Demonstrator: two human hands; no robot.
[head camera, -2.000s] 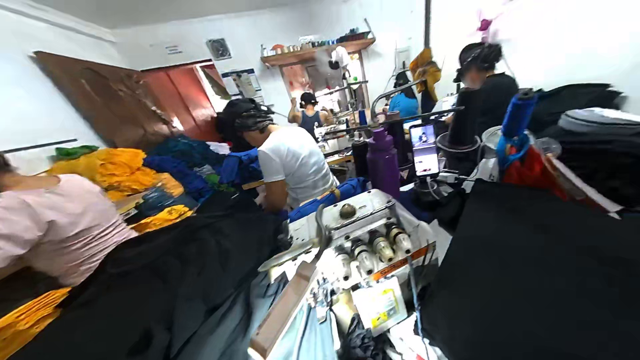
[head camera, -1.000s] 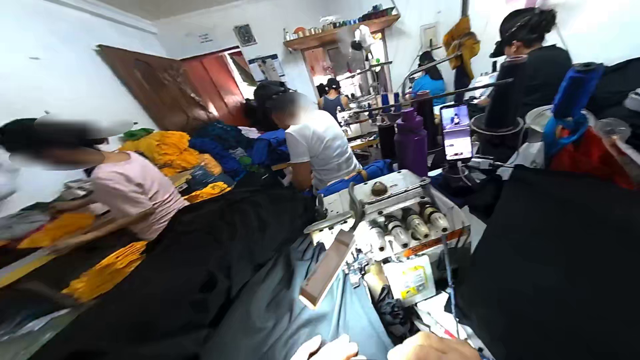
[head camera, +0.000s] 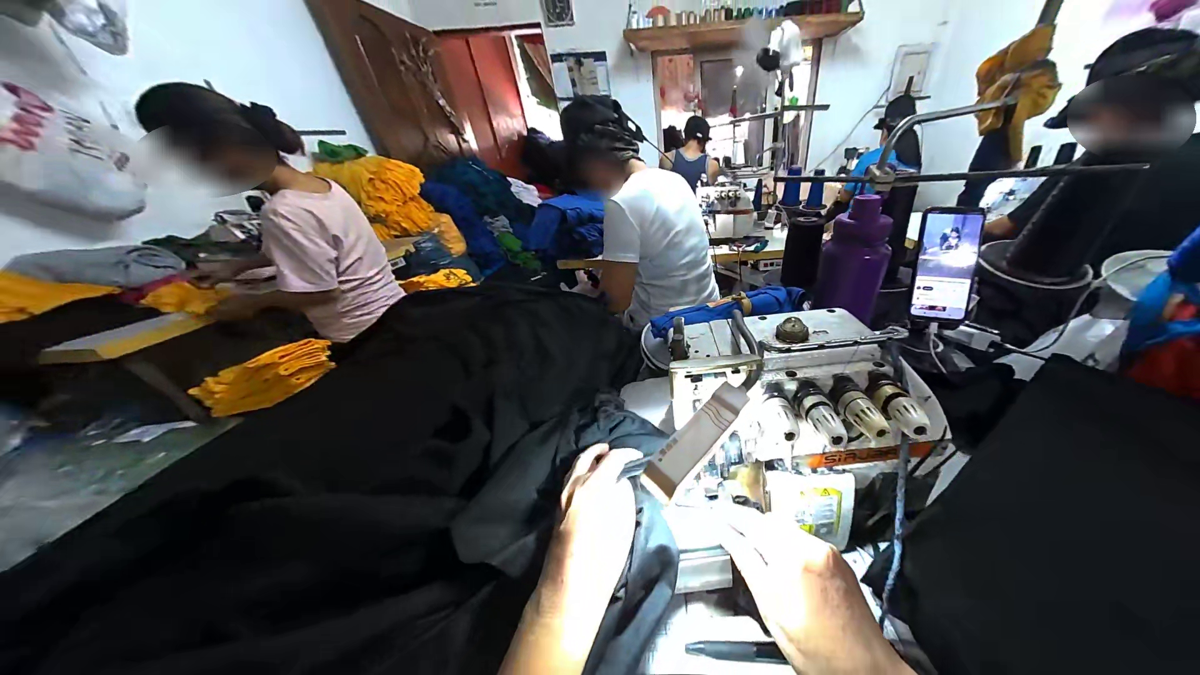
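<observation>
An overlock sewing machine (head camera: 806, 375) with several tension dials stands in front of me. My left hand (head camera: 600, 497) is on dark fabric (head camera: 375, 469), left of the needle area, its fingers gripping a fold. My right hand (head camera: 797, 562) reaches to the front of the machine, by the presser foot area; its fingertips are lost in glare, and whether they hold anything cannot be told. A brown and white bar-shaped piece (head camera: 698, 441) slants above the needle area, between the hands. Below, a dark pen-like tool (head camera: 736, 651) lies beside my right wrist.
A purple bottle (head camera: 855, 258) and a propped phone (head camera: 947, 264) stand behind the machine. More black fabric (head camera: 1078, 506) lies at the right. Thread cones (head camera: 1059, 225) and a metal thread stand rise at the back right. Co-workers sit at the left and beyond, near folded yellow cloth (head camera: 262, 377).
Both my hands have come up from the bottom edge to the machine's front; neither was in view two seconds ago. My left hand has taken hold of the dark fabric. The view has moved closer.
</observation>
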